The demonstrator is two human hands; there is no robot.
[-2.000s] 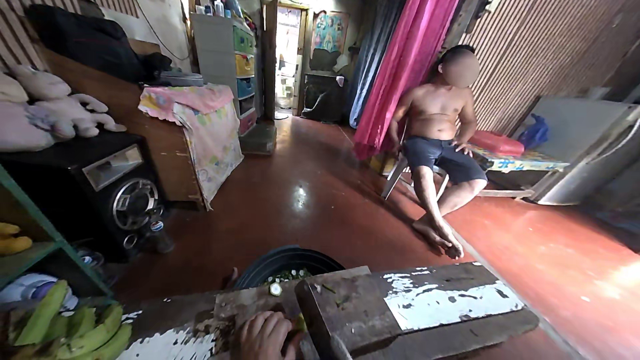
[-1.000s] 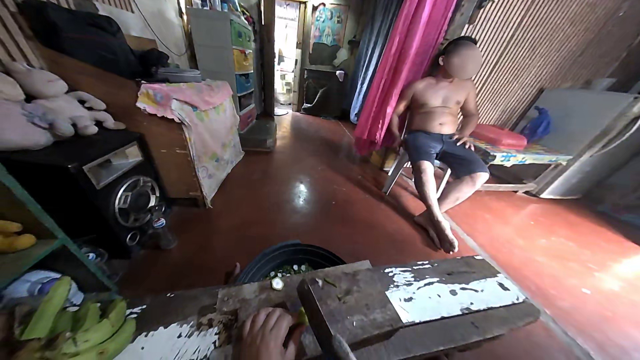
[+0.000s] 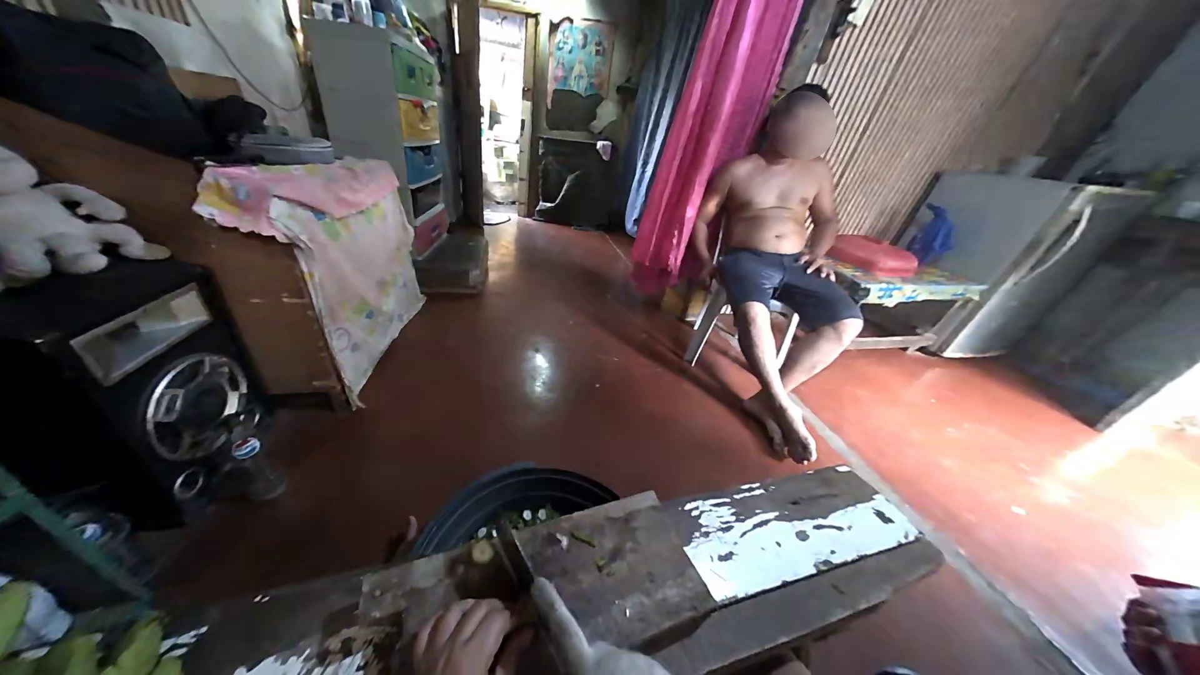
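Observation:
My left hand (image 3: 464, 637) rests on a worn wooden bench (image 3: 619, 572) at the bottom edge, fingers curled down; what lies under them is hidden. Just right of it, a pale, finger-like shape (image 3: 561, 623) reaches in from below; it may be part of my right hand, but its grip is not clear. A dark narrow edge stands beyond its tip. A small round pale slice (image 3: 482, 551) sits on the wood ahead of my left hand. Behind the bench is a black round tub (image 3: 450, 516) with green pieces and pale slices inside. Green scraps lie on the bench top.
A shirtless person (image 3: 773, 244) sits on a chair beside a pink curtain (image 3: 708, 122). Green bananas (image 3: 141, 647) lie at lower left, near a black speaker (image 3: 112, 375) and a clear bottle (image 3: 258, 469). A red packet (image 3: 1162, 623) shows at lower right.
The pale shape beside my left hand has moved left and extends farther over the bench. The small green thing seen earlier beside my left fingers no longer shows. The person stays seated.

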